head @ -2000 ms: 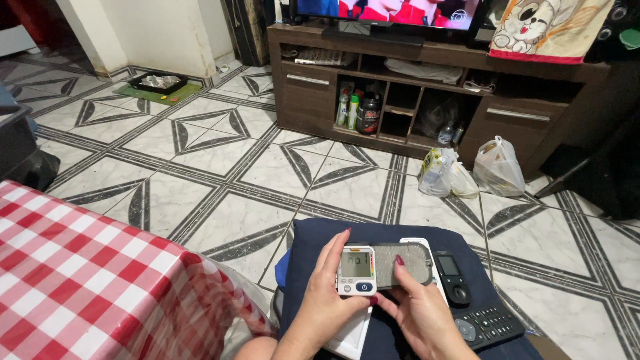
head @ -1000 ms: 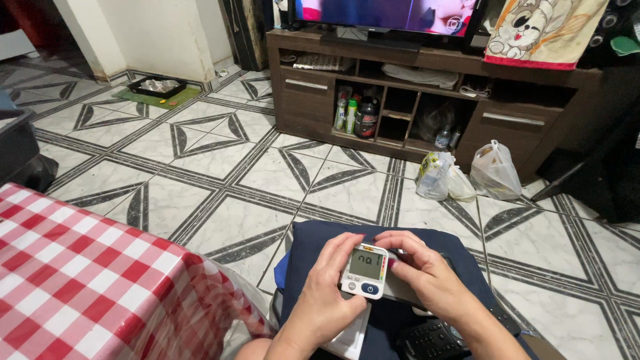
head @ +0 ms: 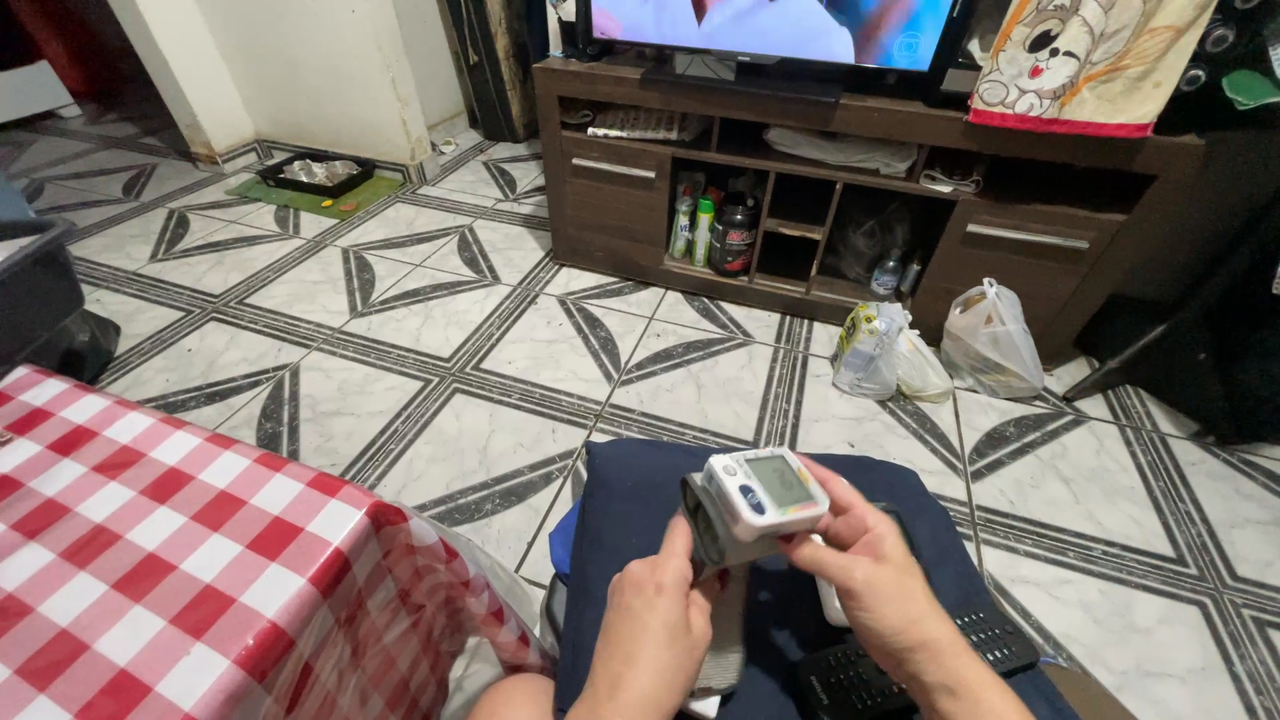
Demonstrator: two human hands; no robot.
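A white wrist blood pressure monitor (head: 768, 490) with a small display and a blue button is tilted between my hands, above a dark blue cushion (head: 640, 500). My right hand (head: 880, 575) grips its right side, thumb below and fingers behind. At the monitor's left, my left hand (head: 655, 620) holds the grey cuff (head: 712, 530), which is curled under the device. Part of a grey strip of fabric (head: 725, 640) hangs below, between the hands. Black remote controls (head: 850, 680) lie on the cushion, partly hidden by my right forearm, and a white object beneath that hand is mostly covered.
A table with a red checked cloth (head: 180, 540) stands at the left. Ahead is a dark wooden TV stand (head: 610, 215) holding a television (head: 780, 30). Plastic bags (head: 990, 340) sit on the tiled floor before it. A black tray (head: 315, 175) rests on a green mat farther back.
The monitor has been turned, its button side now toward the left. My left hand has moved from beside the monitor down to the cuff, while my right hand holds the monitor's right side.
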